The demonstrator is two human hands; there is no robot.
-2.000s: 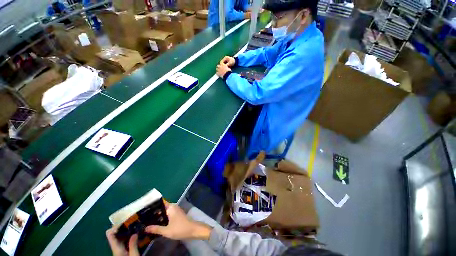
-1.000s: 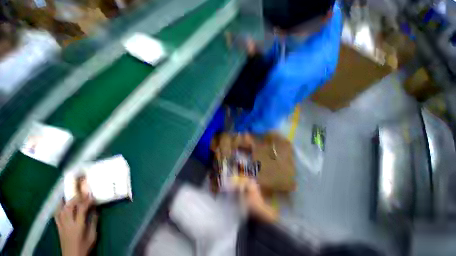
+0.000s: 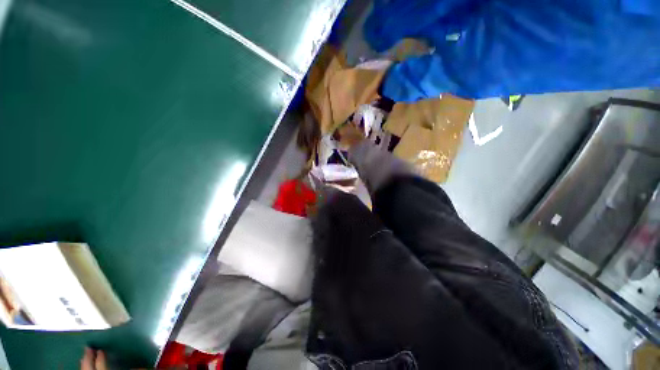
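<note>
A white-faced retail box [image 3: 61, 289] lies on the green work ledge [image 3: 137, 144] at the lower left, with a small brown picture on its face and a pale cream side towards the right. Two fingertips, apparently of my left hand [image 3: 92, 359], show at the bottom edge just below the box. They look apart from it. The rest of that hand is cut off, so its hold cannot be told. My right hand is not in view.
The ledge's bright edge [image 3: 250, 173] runs diagonally. Beside it are light grey material [image 3: 268, 249], red plastic [image 3: 293, 197] and my dark-trousered legs [image 3: 405, 274]. Beyond are an open brown carton [image 3: 427, 134], a worker's blue clothing [image 3: 521, 47] and a metal-framed rack [image 3: 579, 195].
The view has swung down and closer to the ledge. The left hand has come off the white-faced box and sits below it. The right hand has left the view.
</note>
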